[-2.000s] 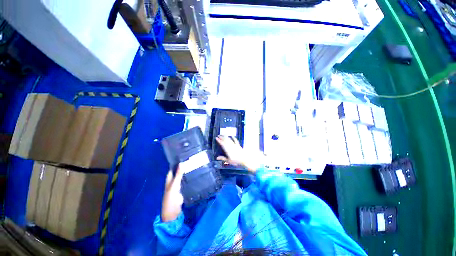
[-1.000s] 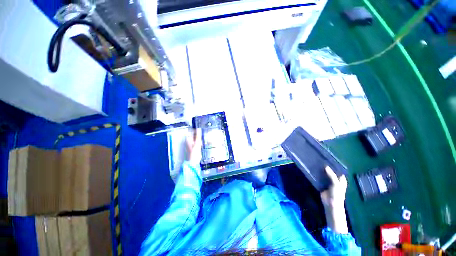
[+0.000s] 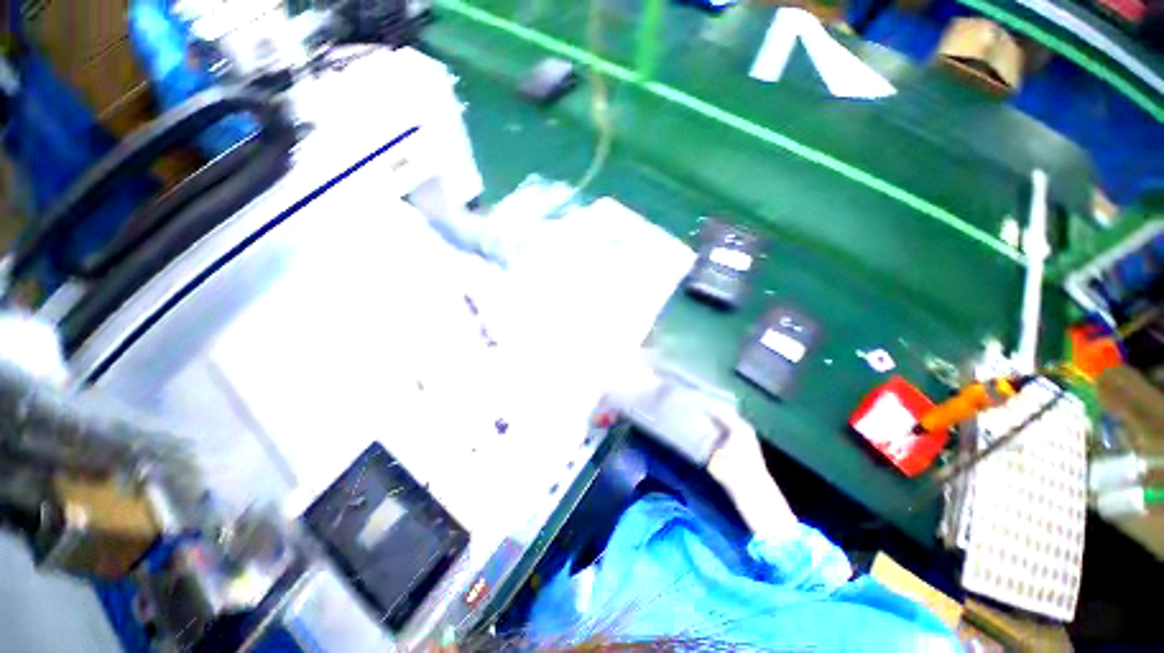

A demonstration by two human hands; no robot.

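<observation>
My right hand (image 3: 737,462) holds the near end of a flat device housing (image 3: 679,411), which looks pale and blurred in the glare at the right front edge of the white machine bed (image 3: 370,370). Another black housing (image 3: 383,529) with a pale patch lies in the fixture at the bed's lower left. Two black housings with white labels, one farther (image 3: 724,262) and one nearer (image 3: 776,347), lie on the green bench. My left hand is out of the picture.
A red tray (image 3: 900,425) with an orange-handled screwdriver (image 3: 966,406) lies on the green bench (image 3: 843,242). A white sticker sheet (image 3: 1028,510) is at the right. A small dark block (image 3: 549,79) lies farther back. The machine gantry (image 3: 217,274) stands at the left.
The view has swung right. My right hand has moved the held housing toward the green bench side. My left hand has gone out of view. The other housing stays in the fixture.
</observation>
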